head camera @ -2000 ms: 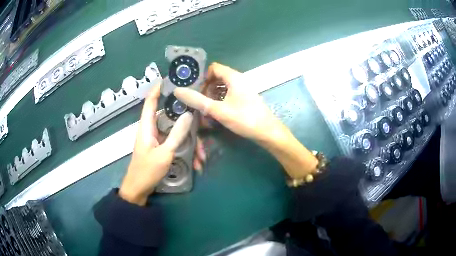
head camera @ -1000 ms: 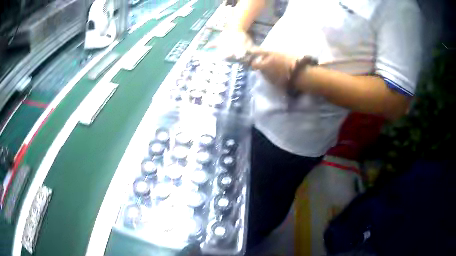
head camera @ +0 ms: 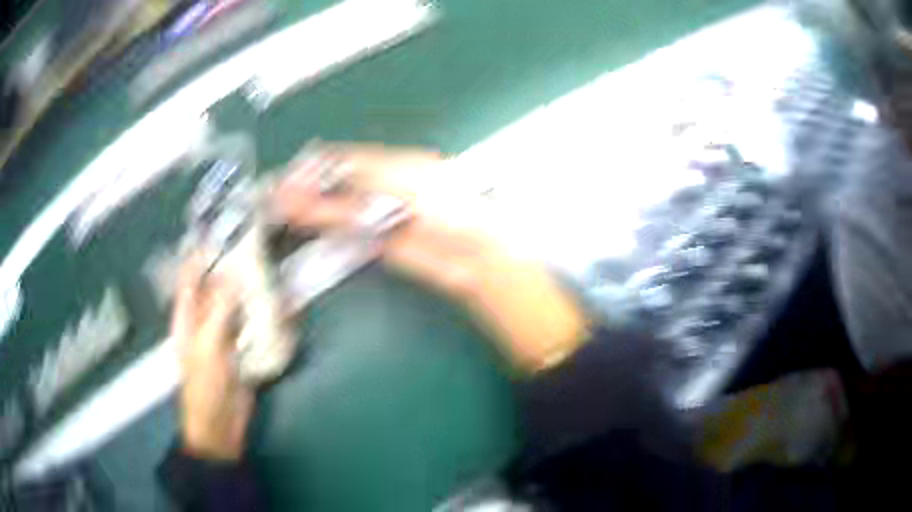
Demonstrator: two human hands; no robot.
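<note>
The view is strongly blurred. My left hand (head camera: 210, 330) is closed around a light grey housing bar (head camera: 262, 320), which stands tilted upright at the left of centre. Dark shapes show near the bar's top; its seats cannot be made out. My right hand (head camera: 400, 215) is just right of the bar, with its fingers bent near the bar's upper part. Whether it holds a small part is too blurred to tell. A pale, reddish blurred strip lies below the right fingers, and I cannot tell what it is.
A clear blister tray (head camera: 700, 260) with dark round units lies at the right. A scalloped bar (head camera: 80, 345) lies on the green surface (head camera: 560, 60) at the left, with other pale bars further up along the white stripe. Part of a person's light clothing (head camera: 875, 270) shows at the right edge.
The view swung to a co-worker and the trays, then back to my hands. Compared with two seconds ago, the held bar and left hand are further left, and the right hand's fingers point left.
</note>
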